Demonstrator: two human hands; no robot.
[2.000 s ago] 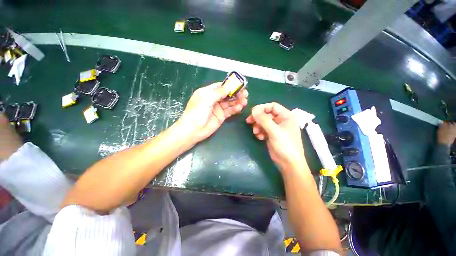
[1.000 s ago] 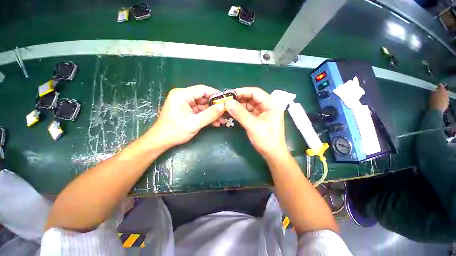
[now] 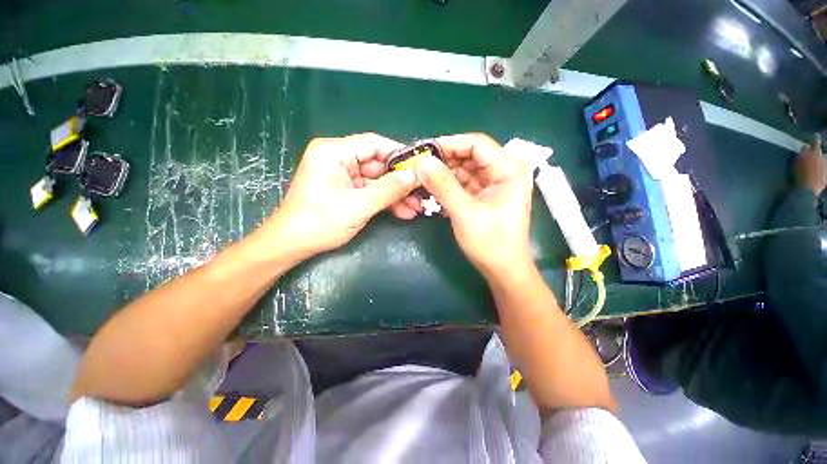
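Observation:
A smartwatch housing [image 3: 413, 152] with a dark rounded frame and a yellow battery [image 3: 413, 163] is held up between both hands. My left hand [image 3: 349, 186] grips its left side, and my right hand [image 3: 479, 195] grips its right side. Both thumbs press on the battery side. A small white tab [image 3: 431, 207] shows just below the thumbs. Fingers hide most of the housing. The white glue dispensing syringe [image 3: 567, 210] lies on the bench right of my right hand, its yellow adapter cap [image 3: 588, 260] towards me.
The blue glue dispenser [image 3: 626, 190] stands at right with white tissue [image 3: 657, 149] on it. Several waiting watch units [image 3: 104, 174] lie at left. A pale metal rail [image 3: 363, 56] and a post [image 3: 562, 41] cross behind. Another person's arm [image 3: 798, 263] is at far right.
My right hand, empty at first, has joined my left hand on the housing. The housing has tilted, and the small white tab has come into view. The camera view has shifted.

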